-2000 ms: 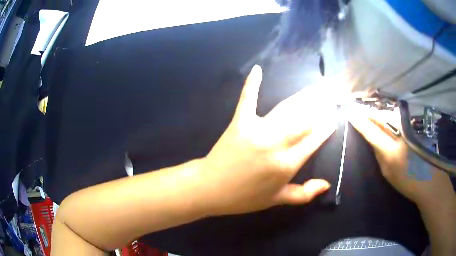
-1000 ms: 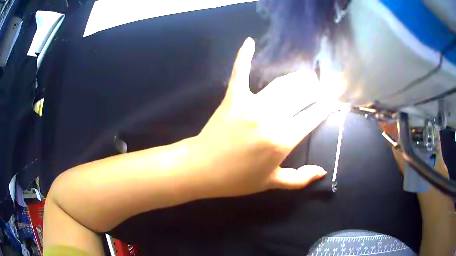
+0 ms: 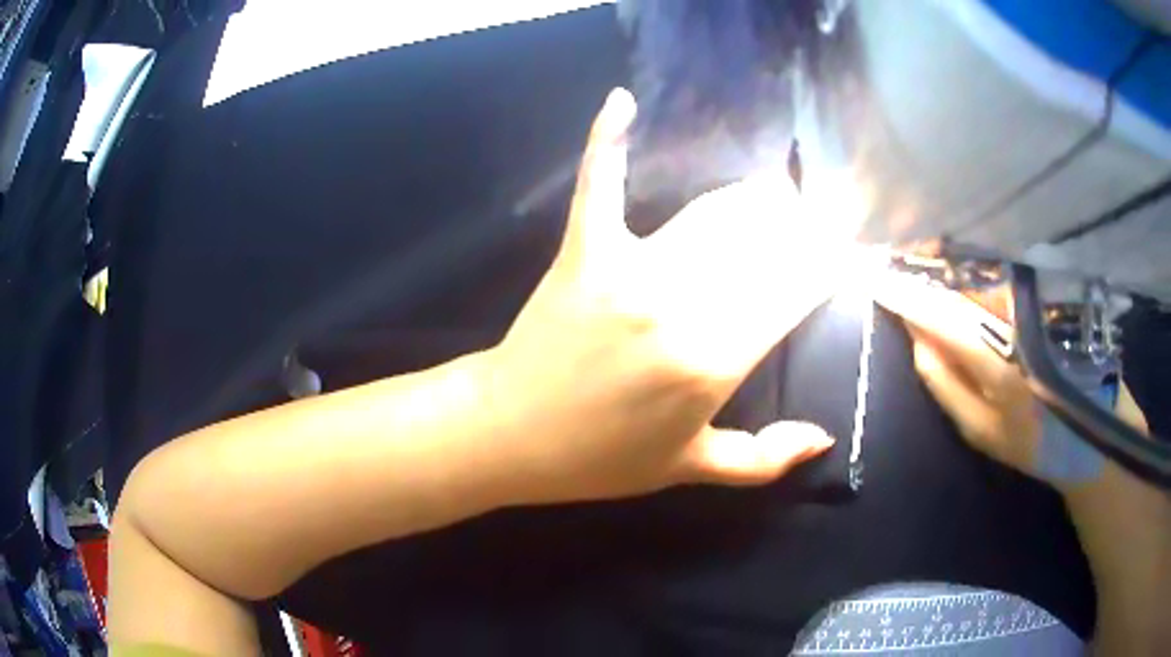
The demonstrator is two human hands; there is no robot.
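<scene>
A large black garment panel (image 3: 347, 218) covers most of the table. My left hand (image 3: 655, 340) lies spread on it, palm down, thumb and fingers apart, its far fingertips lost in bright lamp glare by the needle area. A narrow black welt strip with a thin whitish line (image 3: 862, 398) runs from the glare towards me, right of my left hand. My right hand (image 3: 982, 385) reaches to the glare from the right, partly behind a dark curved bar; its fingertips are washed out, so any grip is hidden. The white sewing machine head (image 3: 989, 128) is above.
A fuzzy blue-black tuft (image 3: 719, 90) hangs at the machine head. The dark curved bar (image 3: 1059, 385) stands right of the needle area. A printed ruler (image 3: 931, 622) lies at the near edge. Red basket parts (image 3: 95, 578) and a pale slit in the panel (image 3: 301, 376) show at left.
My right hand moved away to the right, then came back to the needle area. My left hand shifted slightly left and away from me, staying flat on the panel.
</scene>
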